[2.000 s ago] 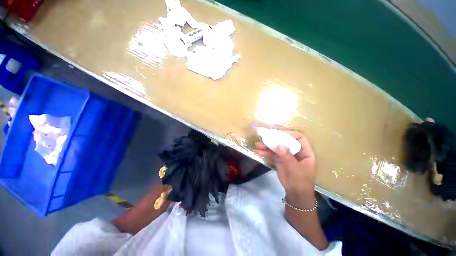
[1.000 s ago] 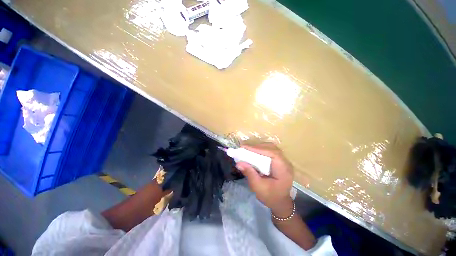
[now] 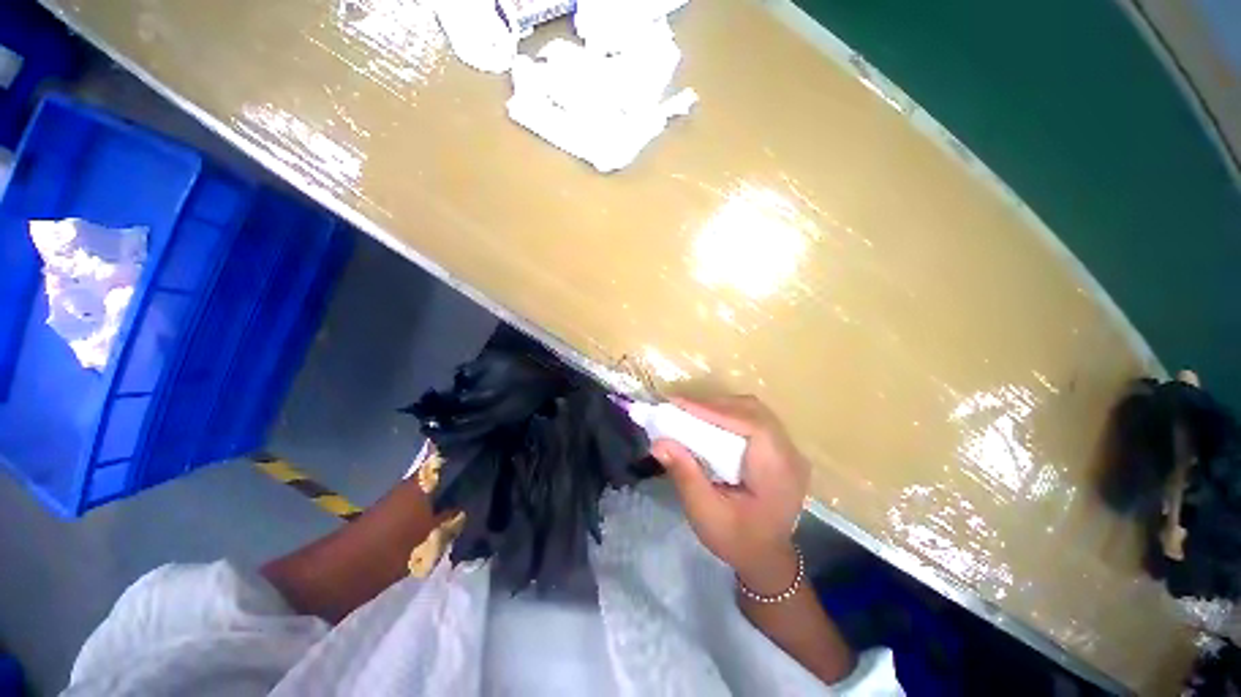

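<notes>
A black fringed bundle (image 3: 524,456) is in front of my lap, below the bench edge, with tan end pieces (image 3: 433,542) poking out at its left. My right hand (image 3: 749,497) grips a white glue bottle (image 3: 705,441). Its thin pink-purple nozzle points left and is at the bundle's upper right side; whether it touches cannot be told. My left forearm reaches to the bundle from the left, but my left hand is hidden behind the bundle.
A tan bench top (image 3: 599,259) crosses the view, with crumpled white paper (image 3: 599,102) and a printed tube (image 3: 535,12) on it. Another black bundle (image 3: 1181,477) lies at right. A green belt (image 3: 1034,177) runs behind. A blue crate (image 3: 163,327) stands at left.
My right hand has moved left and down, bringing the bottle from over the bench edge to the bundle. The view has shifted, so the paper appears higher and the crate further left.
</notes>
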